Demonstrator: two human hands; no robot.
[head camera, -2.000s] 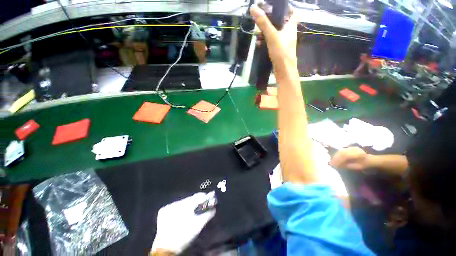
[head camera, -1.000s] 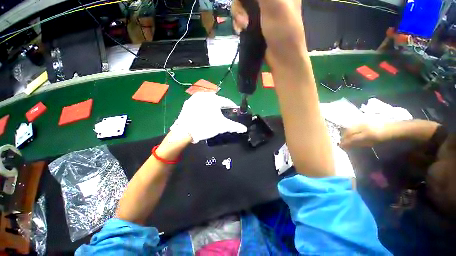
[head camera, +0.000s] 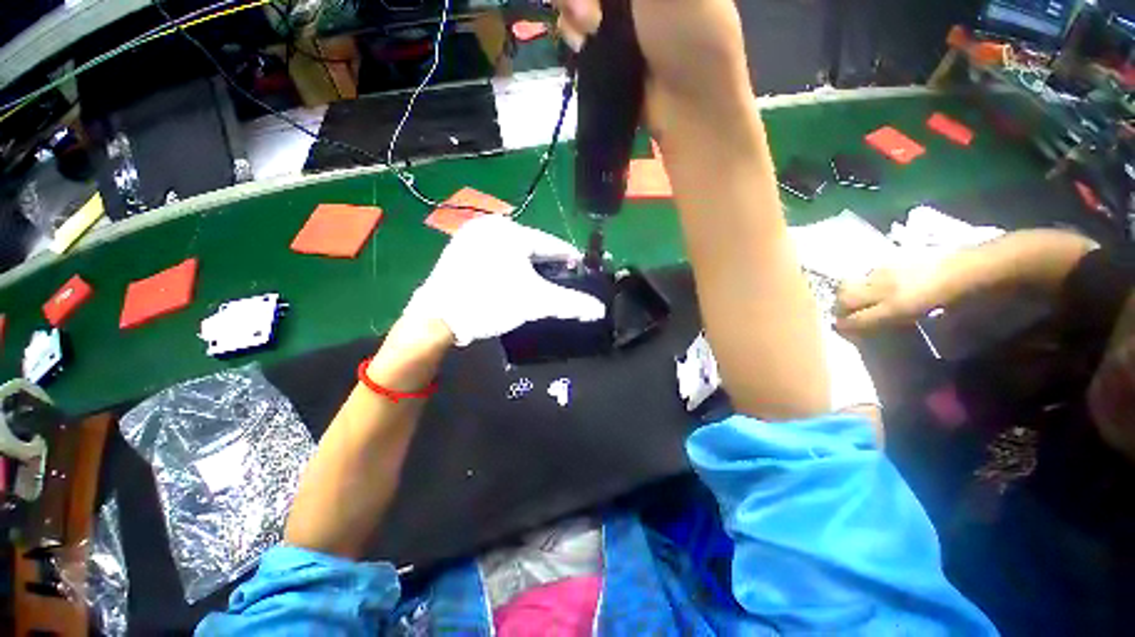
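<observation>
My left hand (head camera: 504, 280), in a white glove, grips a black device unit (head camera: 554, 339) on the black mat, fingers over its top and near side. My right hand (head camera: 597, 23), bare and partly cut off by the top edge, holds the black electric screwdriver (head camera: 604, 125) upright. The driver's bit points down at the unit's far edge by my gloved fingers; whether it touches is unclear. The black parts tray (head camera: 640, 309) is just right of the unit. Small silver rings (head camera: 519, 388) and a brighter cluster of small parts (head camera: 560, 392) lie in front of the unit.
The green belt (head camera: 411, 274) carries red-orange pads (head camera: 336, 230) and a silver-white unit (head camera: 242, 324). A clear hardware bag (head camera: 224, 479) lies at left. Another silver-white unit (head camera: 698, 372) lies beside my right forearm. A coworker's hand (head camera: 878, 299) is at right. A cable loops over the belt.
Since the oldest frame, my left hand has moved from the near mat to the belt side and holds a unit, and the screwdriver has come down to it. Over the last second they have barely moved.
</observation>
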